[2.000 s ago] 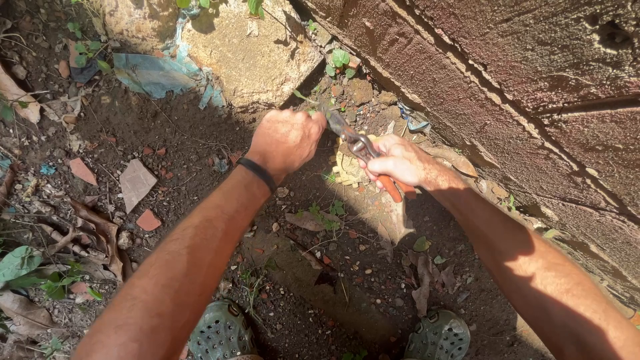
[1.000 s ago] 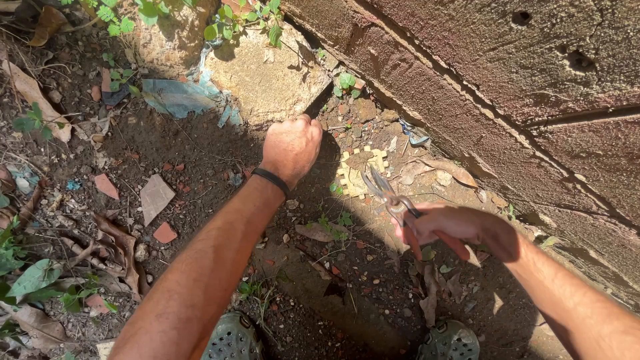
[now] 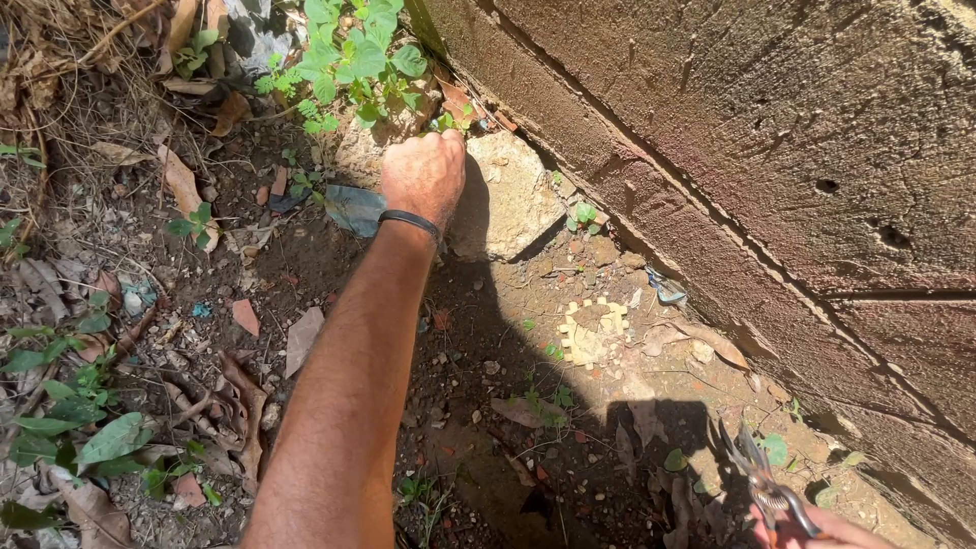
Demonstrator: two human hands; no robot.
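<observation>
My left hand [image 3: 424, 174], with a black band on the wrist, is a closed fist over the stone block [image 3: 507, 194], close to the low green plants [image 3: 362, 61]. Whether something small is inside the fist is hidden. At the bottom right, my right hand [image 3: 808, 530] grips pruning shears [image 3: 766, 480]; their blades are spread and point up and left over the soil. Only part of that hand is in view.
A rough wall [image 3: 724, 152] runs diagonally along the right. A yellow toothed plastic piece [image 3: 591, 332] lies in the soil. Dry leaves [image 3: 244, 404], reddish shards [image 3: 245, 316] and a bluish-grey sheet scrap [image 3: 354, 208] lie around.
My left hand has moved up from the stone's lower edge toward the green plants. My right hand has drawn back to the lower right with the shears. The view has shifted.
</observation>
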